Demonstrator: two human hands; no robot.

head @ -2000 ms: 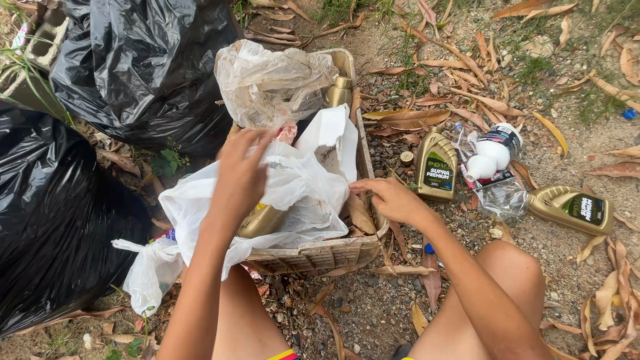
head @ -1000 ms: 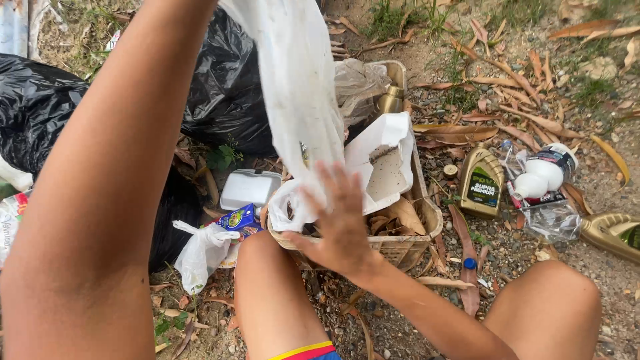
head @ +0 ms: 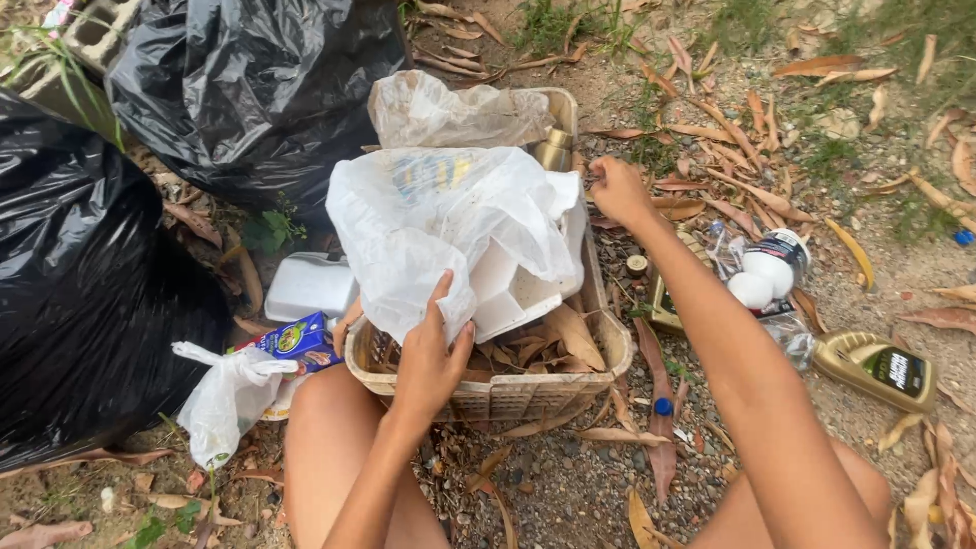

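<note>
A plastic crate between my knees holds dry leaves, a white foam container, a gold plastic bottle and a crumpled, dirty clear bag. A thin white plastic bag is spread over the foam container. My left hand is at the bag's lower edge, thumb and forefinger apart; whether it pinches the film is unclear. My right hand is just beyond the crate's right rim, fingers curled, near the bag's right side; whether anything is between its fingertips cannot be told.
Black garbage bags stand at left. Beside the crate lie a closed foam box, a blue drink carton and a knotted white bag. Gold oil bottles, a white container and a blue cap lie on the ground at right.
The white bag, stretched upward one second ago, now lies spread over the crate. My right hand has moved to the crate's right side. The closed foam box was not visible two seconds ago.
</note>
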